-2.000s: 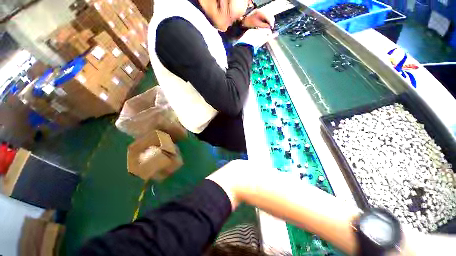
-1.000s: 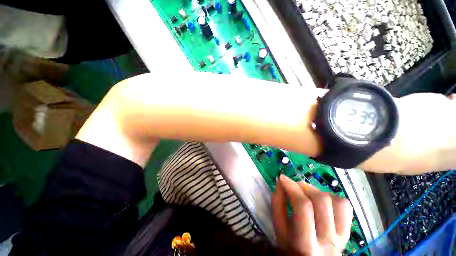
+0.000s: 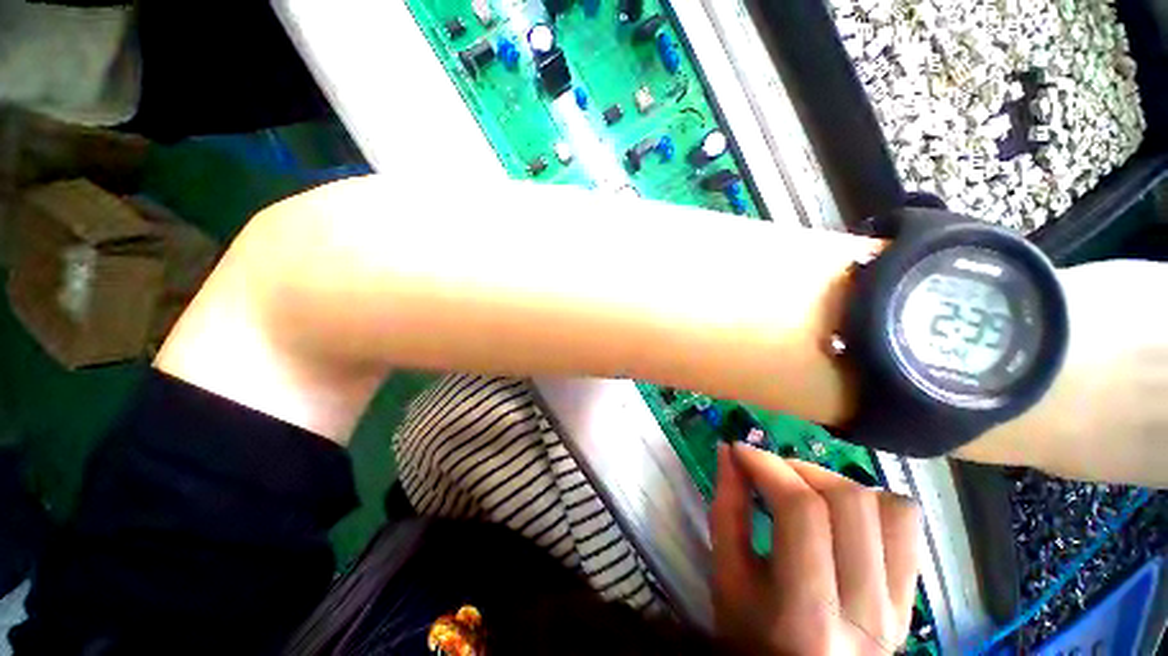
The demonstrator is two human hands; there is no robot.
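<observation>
A green circuit board panel filled with black, blue and white-topped parts runs diagonally in its track. My left forearm crosses above it, with a black watch on the wrist. The hand beyond the watch is cut off by the right edge; its fingers are outside the picture. My right hand is low over the board panel, fingers bent, thumb and index fingertips close together at the parts. Whether they pinch anything is too small to tell. My left forearm hides the middle of the panel.
A black tray of small white components lies beyond the silver rail. Dark loose components, a thin blue cord and a blue tray are at lower right. An open cardboard box stands on the green floor at left.
The view has swung from the neighbouring worker down to the board, and my right hand has come into view. Over the last second my watch wrist has shifted slightly right and down in the picture.
</observation>
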